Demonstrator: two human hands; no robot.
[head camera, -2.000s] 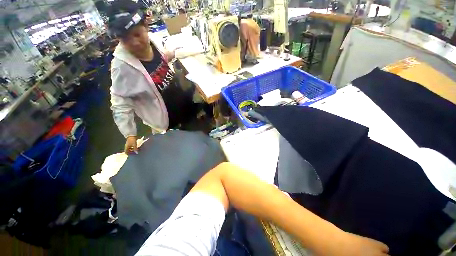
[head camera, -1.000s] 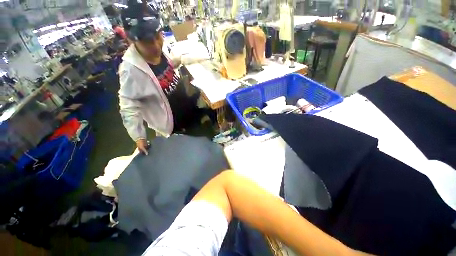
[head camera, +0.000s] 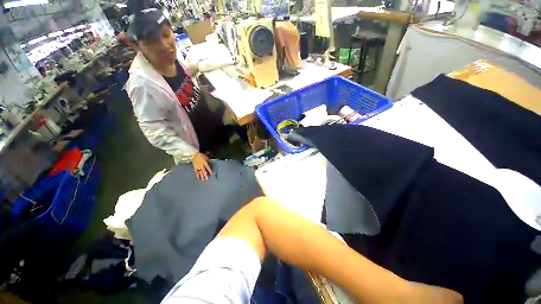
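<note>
A dark navy-black cut panel (head camera: 462, 219) lies over the white table (head camera: 290, 184), with one corner folded back to show its grey reverse (head camera: 350, 205). A second dark panel (head camera: 474, 124) lies beyond it at the right. My left arm reaches across from the bottom. My left hand (head camera: 436, 294) is on or just over the dark panel, blurred and cut off by the lower edge; its fingers do not show. My right hand is not in view. A grey bundle of panels (head camera: 184, 208) lies lower, left of my arm.
A blue perforated basket (head camera: 323, 98) with a tape roll and white items stands at the table's far left corner. A person (head camera: 160, 101) in a light jacket stands beyond the bundle, one hand on it. A brown cardboard sheet (head camera: 504, 89) lies at the far right. Another sewing machine (head camera: 259, 50) stands behind.
The other person's hand has moved right across the top of the grey bundle. The view has shifted slightly. My left arm keeps nearly the same pose; the dark panels look unmoved.
</note>
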